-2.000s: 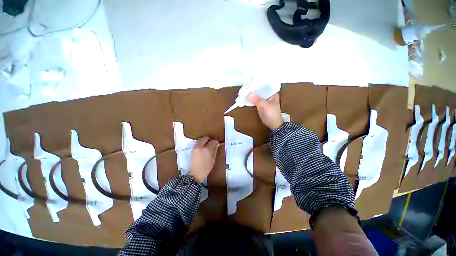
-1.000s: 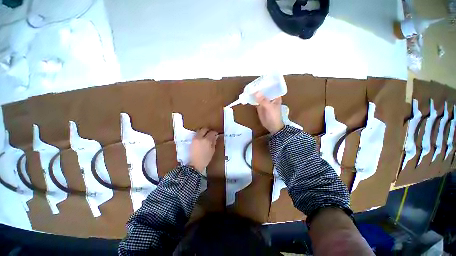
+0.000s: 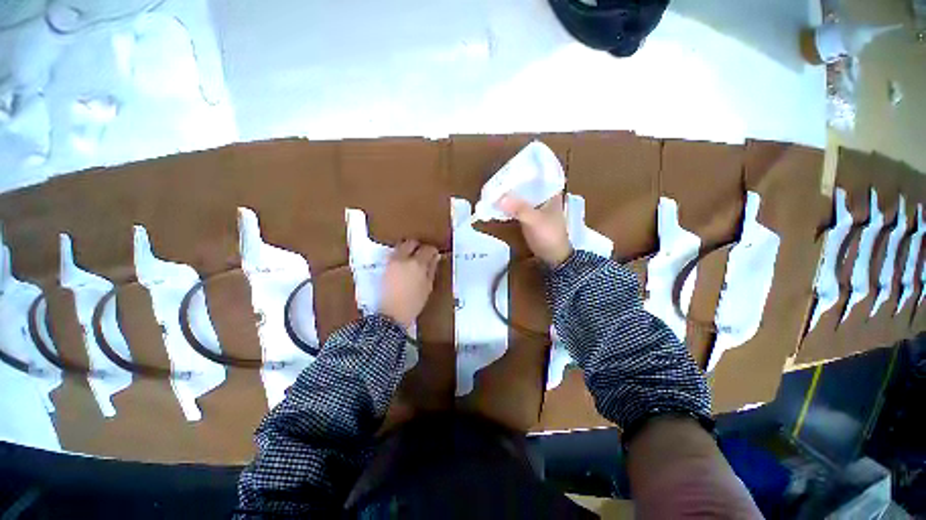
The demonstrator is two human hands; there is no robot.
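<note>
My right hand [image 3: 540, 225] holds a white glue bottle [image 3: 530, 181], tilted with its nozzle down to the left. The nozzle tip is at the upper right edge of a white shaped piece [image 3: 477, 315]; whether it touches cannot be told. My left hand [image 3: 408, 286] rests at the right edge of the neighbouring white piece, fingers bent near a handle end; what it holds, if anything, cannot be told. The white pieces lie in a row on overlapping brown panels [image 3: 391, 168]. Dark arched handles [image 3: 188, 317] lie beside the pieces.
A crumpled black item [image 3: 614, 22] lies at the top on the white table [image 3: 386, 76]. Another bottle [image 3: 838, 43] lies at the upper right. More white pieces on brown panels continue at the right on a tan board [image 3: 894, 127]. Clear plastic lies at the upper left.
The nozzle has moved from above the white piece's top end down along its right upper edge. The bottle is tilted more steeply. My left hand stays by the neighbouring piece. The view has shifted slightly.
</note>
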